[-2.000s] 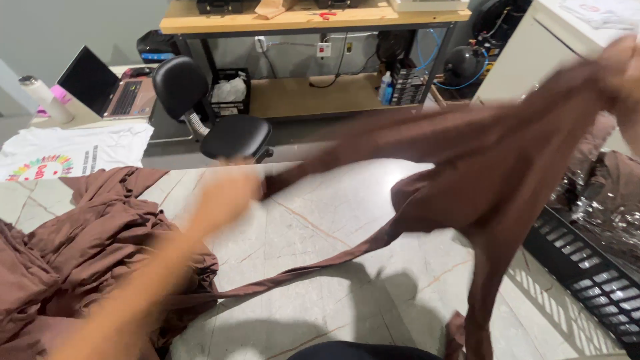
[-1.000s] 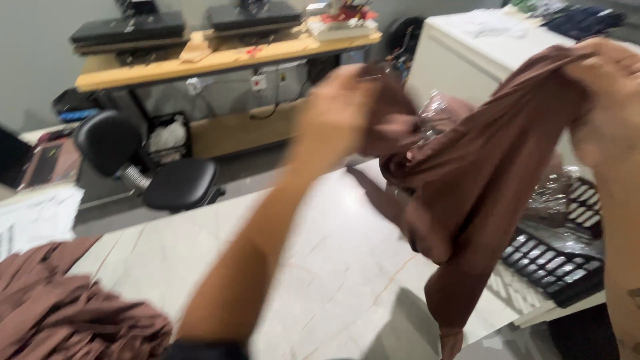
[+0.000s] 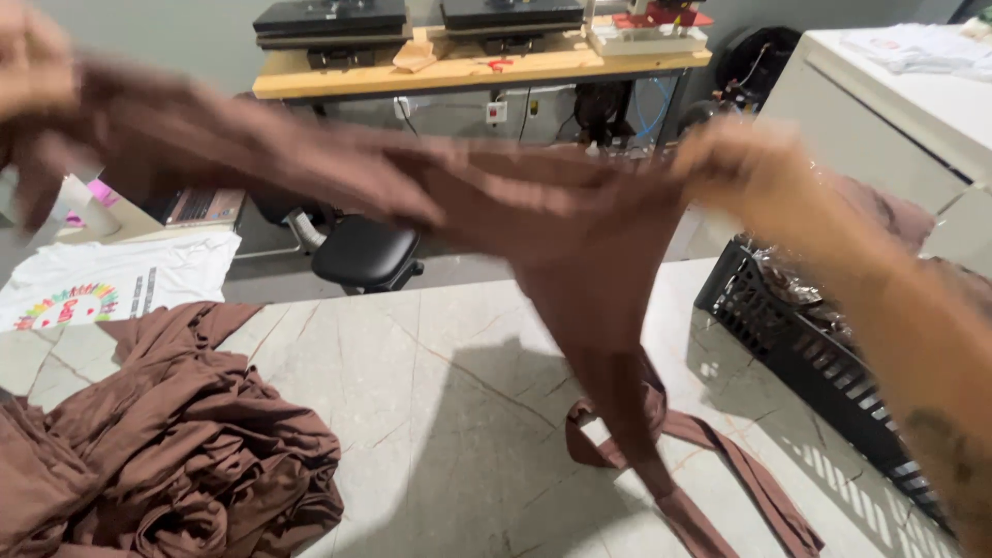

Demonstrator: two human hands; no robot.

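A brown fabric garment [image 3: 589, 256] with long straps is stretched in the air between my hands. My left hand [image 3: 35, 74], blurred at the upper left edge, grips one end. At the right, my right hand [image 3: 728, 159] is closed on the other end, also blurred. The lower part hangs down, and its narrow straps [image 3: 721, 449] lie on the marble-patterned table. A heap of brown fabric [image 3: 209, 434] rests on the table at the lower left.
A black plastic crate [image 3: 814, 372] holding brown fabric and clear plastic stands at the right. White printed fabric [image 3: 124, 271] lies at the left. Beyond the table are a black chair [image 3: 368, 252], a wooden workbench [image 3: 465, 74] with heat presses [image 3: 333, 23], and a white cabinet [image 3: 914, 101].
My left hand has moved from beside the hanging garment out to the far left, and the garment is now spread wide between both hands. The view has shifted.
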